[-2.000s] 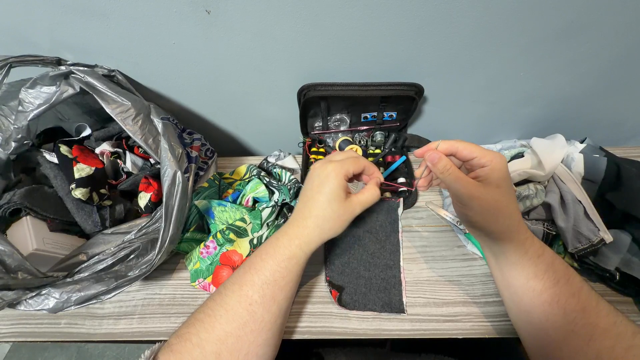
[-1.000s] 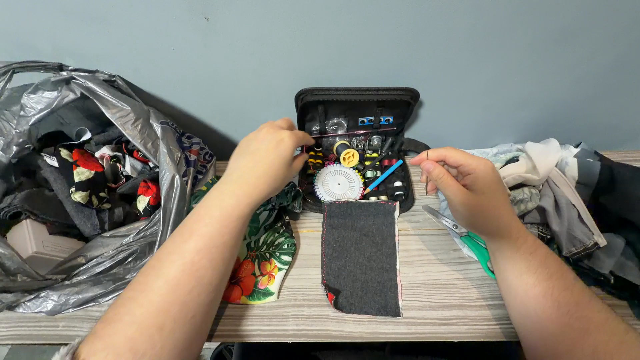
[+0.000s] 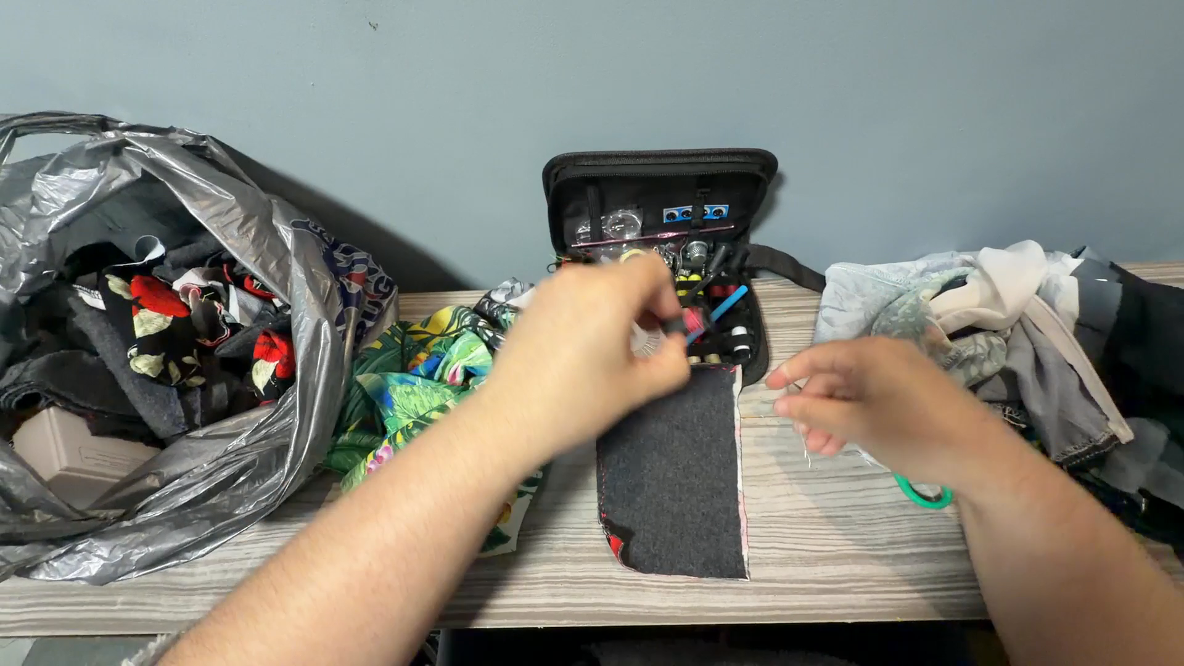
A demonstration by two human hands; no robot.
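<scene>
My left hand (image 3: 601,342) is over the front left of an open black sewing kit case (image 3: 661,166), its fingers on a small spool of pinkish-red thread (image 3: 694,322). A blue pencil-like stick (image 3: 729,303) slants beside the spool. My right hand (image 3: 837,398) is right of the case, thumb and forefinger close together, with a fine pale strand hanging below; what it pinches is too small to tell. Between the hands lies a dark grey fabric piece (image 3: 675,472), its right edge white and its lower left corner folded to show red. Scissors with green handles (image 3: 923,492) lie partly under my right hand.
A grey plastic bag (image 3: 277,444) full of fabric scraps stands at the left. Green tropical-print fabric (image 3: 416,370) lies beside it. Pale and dark fabrics (image 3: 1045,342) are heaped at the right. The striped wooden table (image 3: 832,592) meets a grey wall behind.
My left hand has come from the case's left side to the spool near its front; the white pin wheel seen before is now mostly hidden behind it. My right hand stays right of the case.
</scene>
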